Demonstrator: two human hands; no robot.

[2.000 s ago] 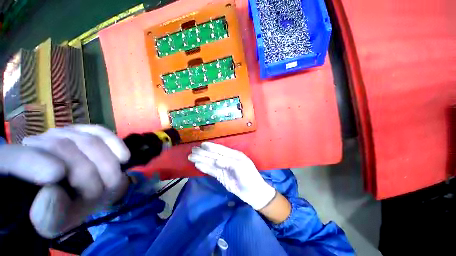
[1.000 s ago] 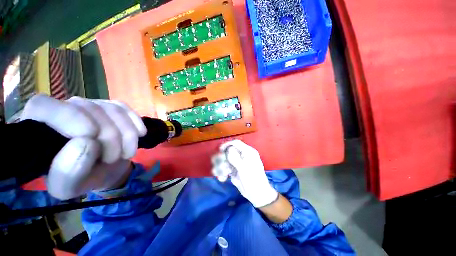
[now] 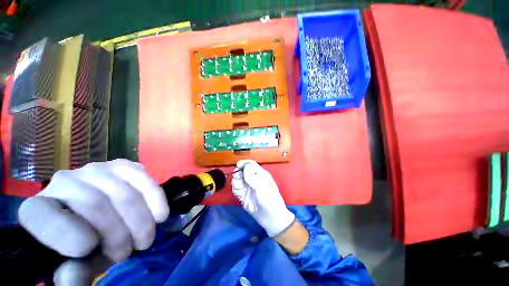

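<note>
My left hand [image 3: 106, 206], white-gloved, large in the lower left, grips the black electric screwdriver [image 3: 192, 192] with its yellow ring. Its thin bit points right and reaches the fingertips of my right hand [image 3: 258, 192]. My right hand, also gloved, has thumb and fingers pinched near the fixture's front edge, on what looks like a tiny screw [image 3: 243, 169]. The orange-brown fixture [image 3: 240, 122] lies flat and holds three green circuit boards: back [image 3: 237, 64], middle [image 3: 239, 101] and front [image 3: 241, 139]. Whether screws sit in the boards is too small to tell.
A blue bin [image 3: 330, 104] of silvery screws stands right of the fixture on the red mat [image 3: 329, 162]. Thicker red sheets [image 3: 441, 123] lie at right, with green-and-white strips [image 3: 495, 190] at the far right edge. Grey ridged stacks [image 3: 33, 139] with a cardboard divider [image 3: 66, 106] stand left.
The view has shifted, so fixture and bin appear lower and straighter. The screwdriver has moved from the front board's left end to my right hand, whose fingers have closed at the bit.
</note>
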